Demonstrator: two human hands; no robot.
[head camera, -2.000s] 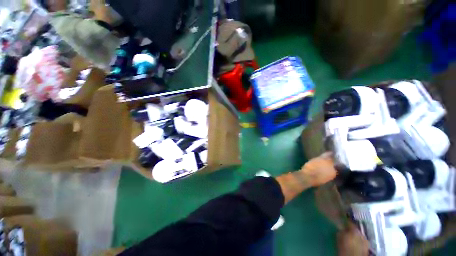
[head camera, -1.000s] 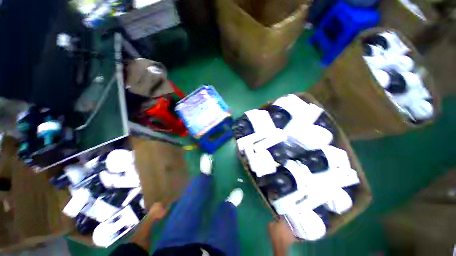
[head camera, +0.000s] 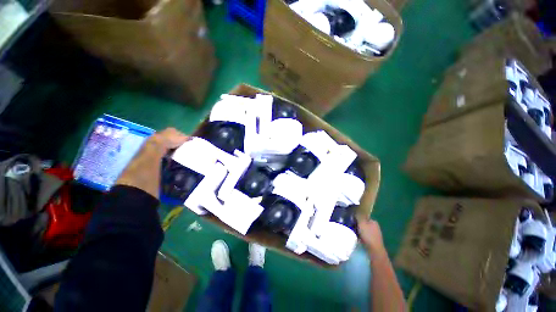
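A brown carton (head camera: 373, 177) full of white camera units with glossy black round heads (head camera: 279, 214) is in front of me, above the green floor. My left hand (head camera: 160, 149) is on its left rim, fingers partly hidden by the carton edge and the units. My right hand (head camera: 370, 234) is on its right rim near the lower corner, slightly blurred. The units lie jumbled up to the rim. The carton's underside is hidden.
A blue stool with a printed top (head camera: 113, 152) and a red stool (head camera: 64, 210) are at left. A tall carton (head camera: 146, 49) stands at upper left. More filled cartons stand behind (head camera: 317, 64) and at right (head camera: 451, 244). My shoes (head camera: 220, 255) show below.
My view has turned right. My left hand has moved from beside the bench-side carton onto the left rim of this carton. The carton now sits between both hands.
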